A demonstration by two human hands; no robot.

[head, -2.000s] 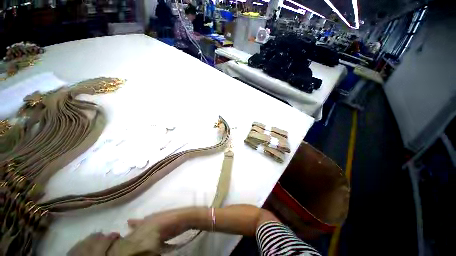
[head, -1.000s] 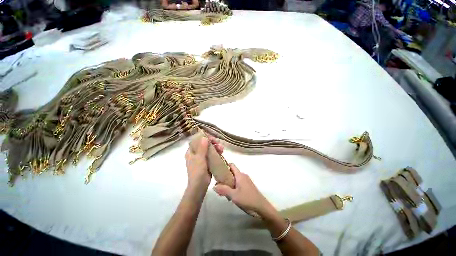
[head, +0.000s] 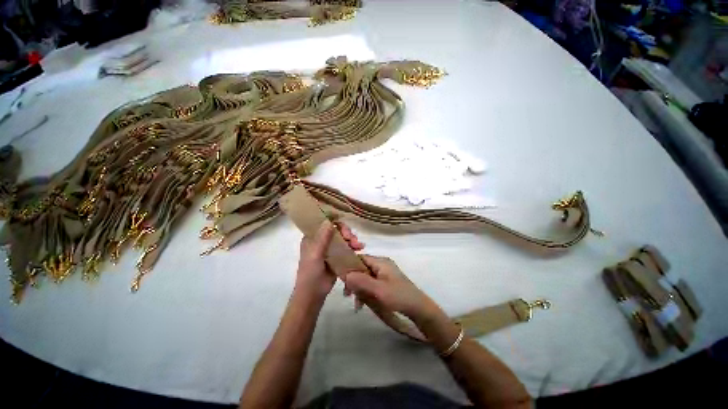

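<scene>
A tan webbing strap (head: 303,211) is partly folded into a flat stack between my hands, over the near middle of the table. My left hand (head: 321,260) grips the stack around its middle. My right hand (head: 383,286) grips its lower right end. The strap's free end runs under my right wrist and lies on the table, with a gold swivel snap hook (head: 539,304) at its tip. The fingers partly hide the folds.
A large pile of straps (head: 239,144) spreads across the left. Several separated straps (head: 447,217) curve right to gold hooks. White paper bands (head: 423,168) lie beyond my hands. Finished banded straps (head: 650,299) lie near the right table edge. More straps (head: 279,11) are at the back.
The folded stack now extends further past my left hand toward the upper left. The free strap end has shifted slightly left. The view has tilted slightly, and the white paper bands show more clearly.
</scene>
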